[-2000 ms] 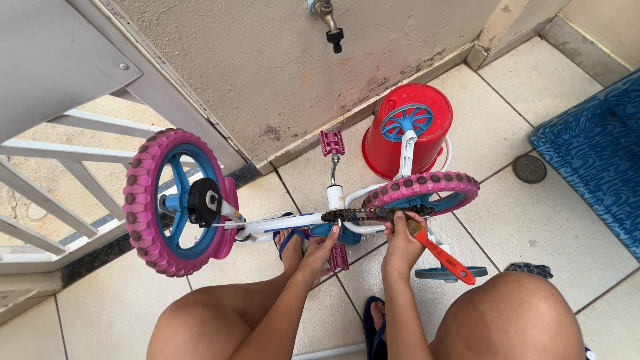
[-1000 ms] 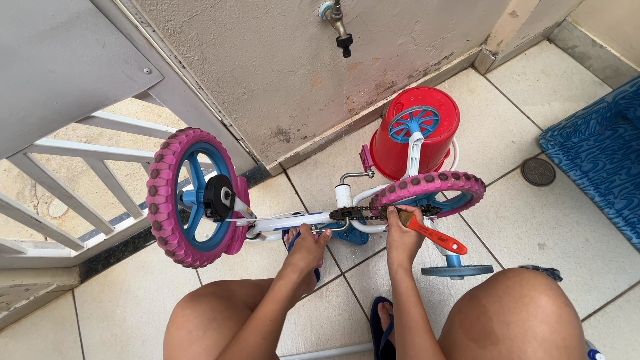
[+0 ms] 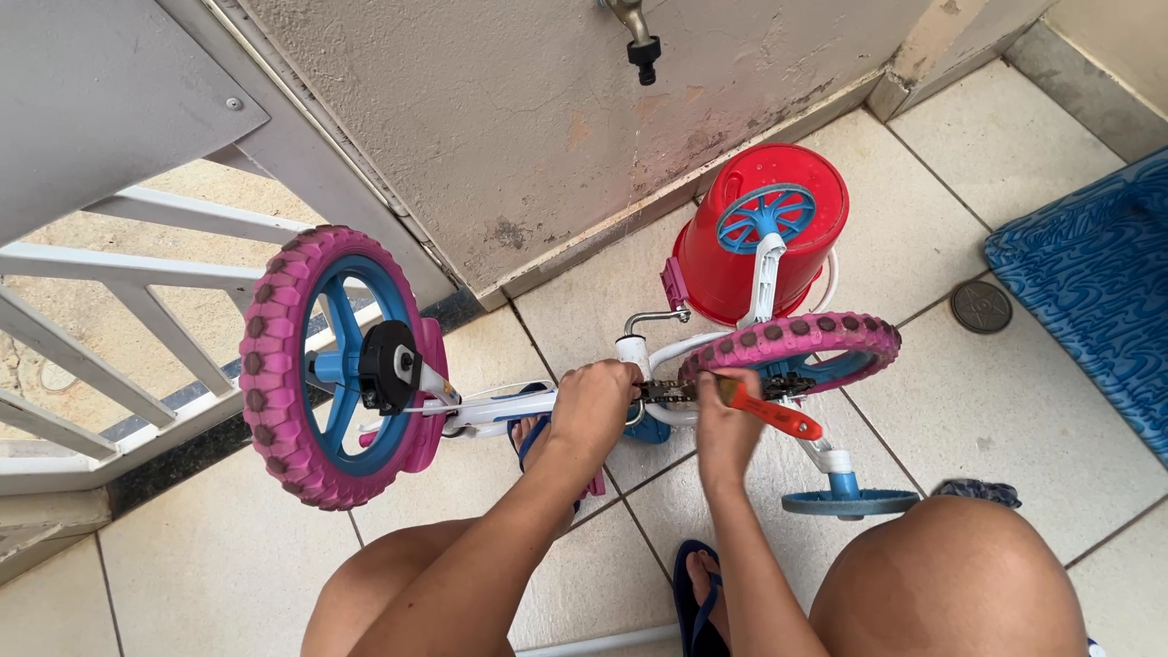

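A small child's bicycle with white frame (image 3: 502,411) lies upside down across the middle, its pink front wheel (image 3: 265,374) at left and pink rear wheel (image 3: 803,336) at right. My left hand (image 3: 595,401) is closed around the crank area at the front end of the chain (image 3: 671,392); what its fingers grip is hidden. My right hand (image 3: 727,429) holds a paintbrush with an orange handle (image 3: 776,415), its bristle end at the chain beside the rear wheel. Blue training wheels (image 3: 849,502) stand out on both sides of the rear wheel.
An overturned red bucket (image 3: 766,237) stands beyond the rear wheel, near the wall. A tap (image 3: 639,41) juts from the wall above. A white gate (image 3: 137,274) is at left, a floor drain cover (image 3: 981,306) and a blue patterned tray-like object (image 3: 1095,283) at right.
My left hand has moved up and right, from below the frame to the crank area. The pedal beside the bucket has turned from its place beside the crank. The brush stays in my right hand.
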